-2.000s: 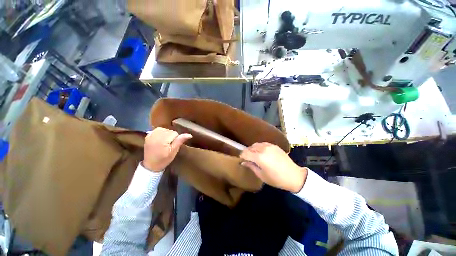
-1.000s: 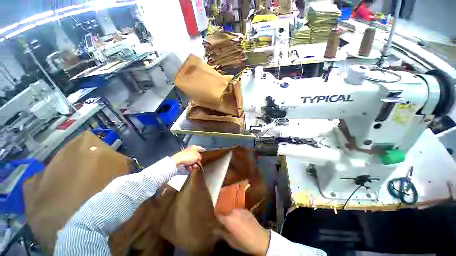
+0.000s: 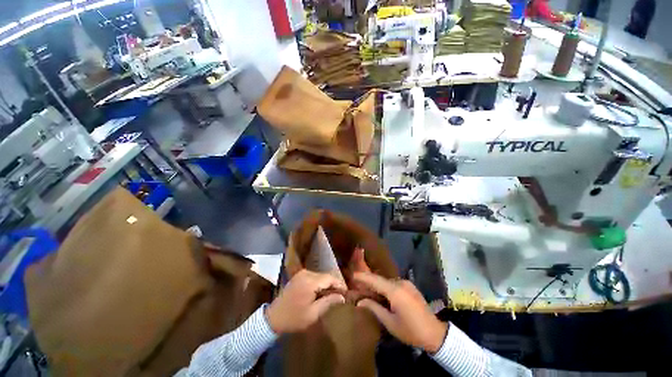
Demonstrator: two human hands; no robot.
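A brown bag is held upright in front of me, its opening facing up and away. My left hand and my right hand pinch its near top edge, close together. A pale stiff sheet stands inside the opening on the left. An orange-brown piece shows inside, just beyond my right fingers. The lower part of the bag is cut off by the picture's bottom edge.
The white sewing machine stands at the right, with its cylinder arm and a green object. Brown bags lie on the side table. A large brown heap is at left. Thread cones stand behind.
My hands have come together at the bag's near rim. The bag opening is rounder, and less of the pale sheet and orange-brown piece shows than one second ago.
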